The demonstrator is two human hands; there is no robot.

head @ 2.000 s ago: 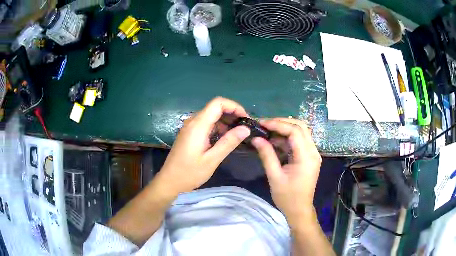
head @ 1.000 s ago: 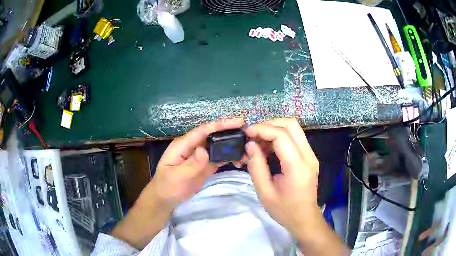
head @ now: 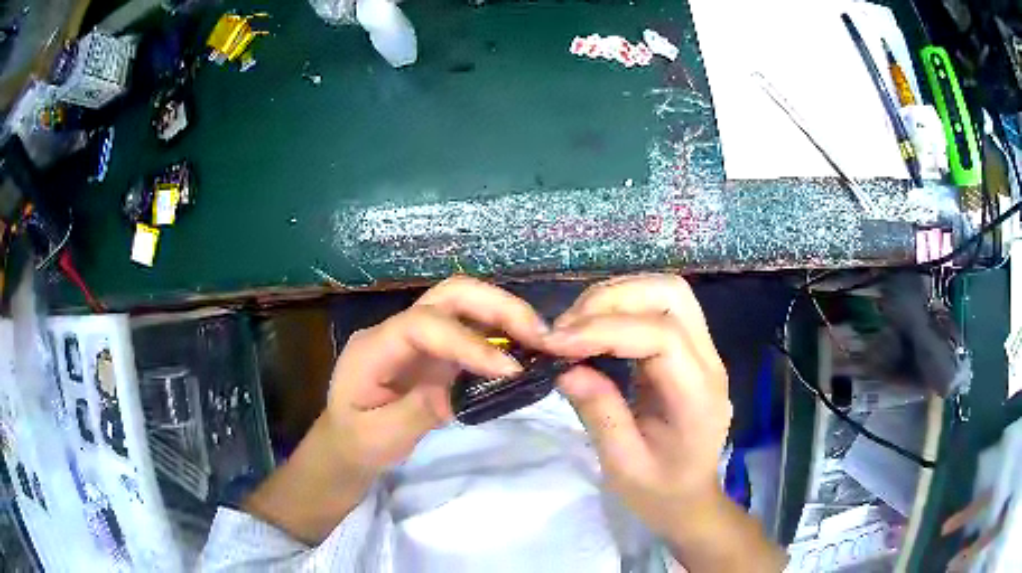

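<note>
A black smartwatch case [head: 507, 394] is held tilted between both hands, over the lap just in front of the bench edge. A small yellow bit shows at its upper side. My left hand [head: 409, 364] grips its left end, with fingers over the top. My right hand [head: 644, 375] holds its right end between thumb and fingers. The fingers hide the upper face and right end of the case.
Tweezers [head: 809, 137] lie partly on white paper [head: 745, 67], near a black stick [head: 883, 95] and a green tool [head: 951, 115]. Stickers [head: 623, 49], a white bottle [head: 388, 31] and yellow-white batteries [head: 145, 244] lie on the green bench [head: 448, 146]. Cables [head: 784, 325] hang right.
The case was turned from edge-on to its flat dark face, and is now tilted with a yellow bit showing. Both hands stay on it and are lower than at first. The camera view has shifted.
</note>
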